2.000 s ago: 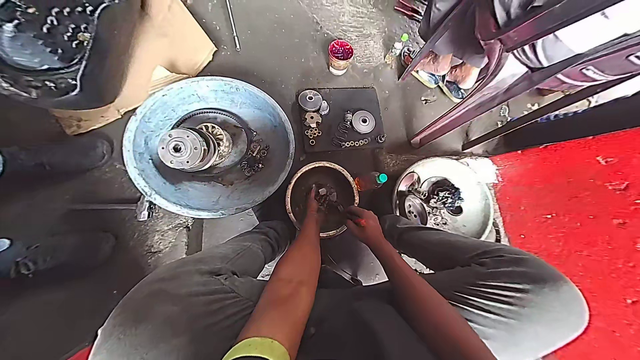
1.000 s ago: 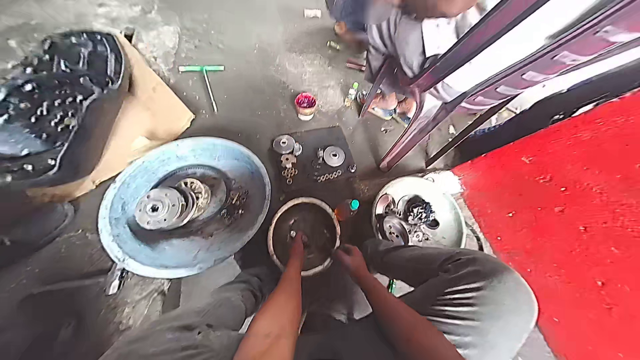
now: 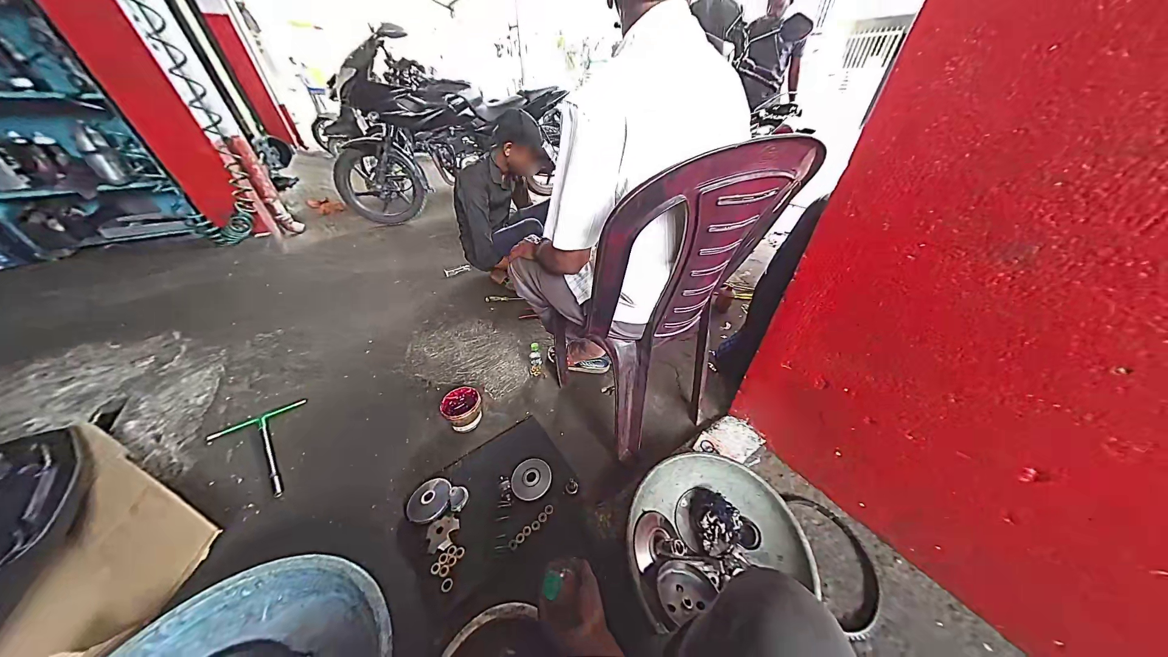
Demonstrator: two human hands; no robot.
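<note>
At the bottom centre, my right hand point(image 3: 589, 616) is around a bottle with a green cap point(image 3: 552, 584); its body is mostly hidden. Just left of it shows the rim of a round bowl point(image 3: 493, 613). My left hand is out of view. A dark mat point(image 3: 484, 511) beyond the bowl bears a round metal disc point(image 3: 531, 479), a larger disc point(image 3: 428, 501), a toothed metal plate point(image 3: 443, 535) and several small rings point(image 3: 446, 561). To the right, a metal basin point(image 3: 703, 467) holds greasy round metal parts point(image 3: 684, 589).
A blue basin point(image 3: 301, 570) and cardboard point(image 3: 146, 520) lie at left. A green-handled T-wrench point(image 3: 265, 438) and a cup of red liquid point(image 3: 462, 409) are on the floor. Ahead, one person sits on a maroon plastic chair point(image 3: 712, 219), another crouches near motorcycles point(image 3: 401, 137). A red wall point(image 3: 985, 319) borders the right.
The view has swung far upward, showing the people and motorcycles. My left hand has gone out of view. My right hand has moved from the bowl's near right side to the green-capped bottle.
</note>
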